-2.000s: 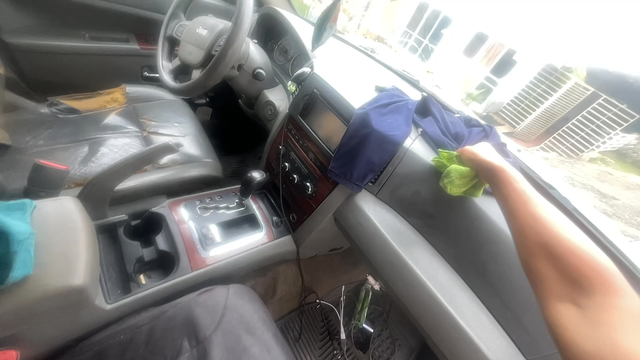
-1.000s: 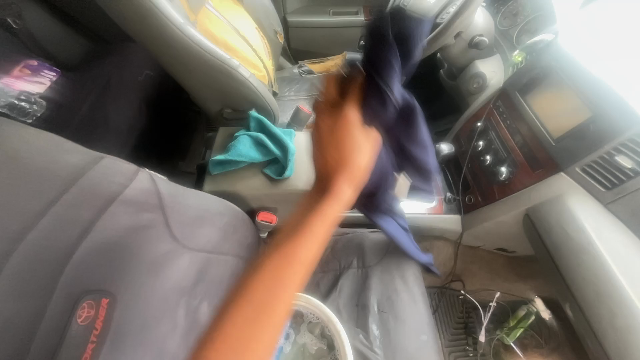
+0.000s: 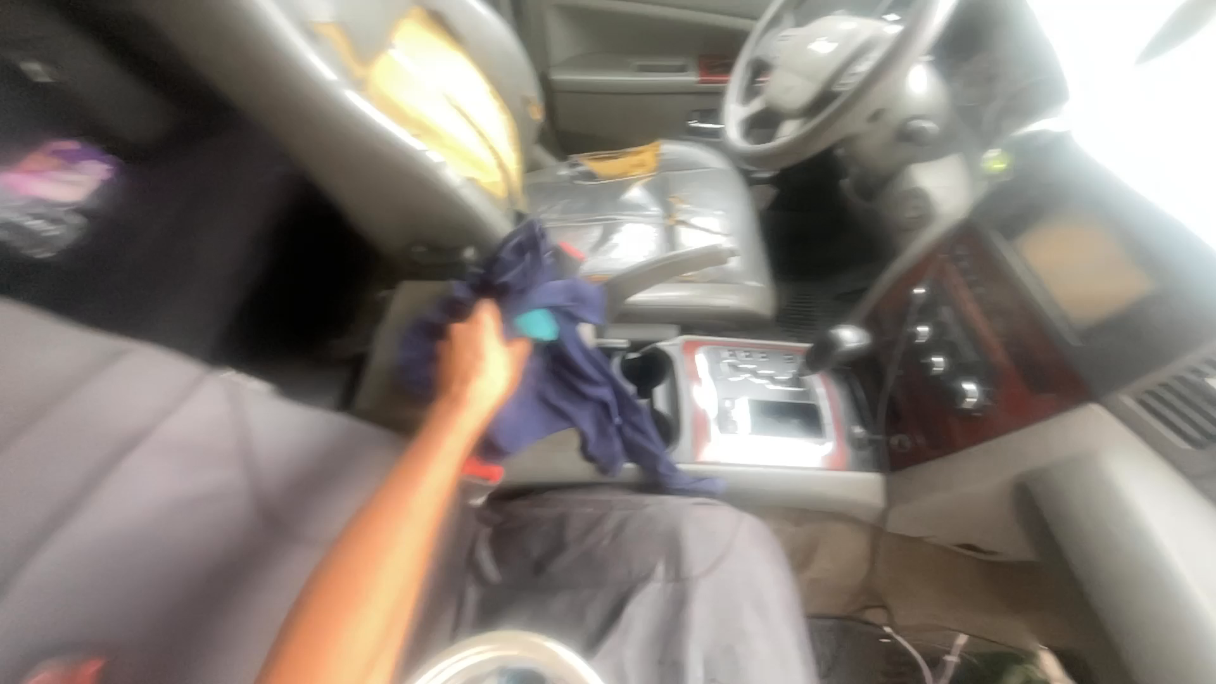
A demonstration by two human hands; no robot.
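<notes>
My left hand (image 3: 480, 363), blurred, reaches up from the bottom left and grips a navy cloth (image 3: 560, 394) over the centre console's armrest. The cloth is bunched around my fingers, and one end trails right past the cup holders (image 3: 648, 372) to the console's near edge. A turquoise cloth (image 3: 537, 324) shows as a small patch beside my knuckles; the rest of it is hidden by the navy cloth. The gear lever (image 3: 836, 348) stands to the right, above a shiny shift panel (image 3: 760, 404). My right hand is out of view.
The parking brake lever (image 3: 665, 271) rises behind the cloth. Beyond are a torn grey seat (image 3: 617, 214) and the steering wheel (image 3: 736, 114). A grey-covered seat (image 3: 646, 570) lies nearest, with a round container's rim (image 3: 503, 646) at the bottom. Cables (image 3: 907, 651) lie in the footwell.
The navy cloth was on the dashboard, then raised in my left hand; now it lies over the armrest, covering most of the turquoise cloth. My right hand, earlier holding a green cloth, has left view.
</notes>
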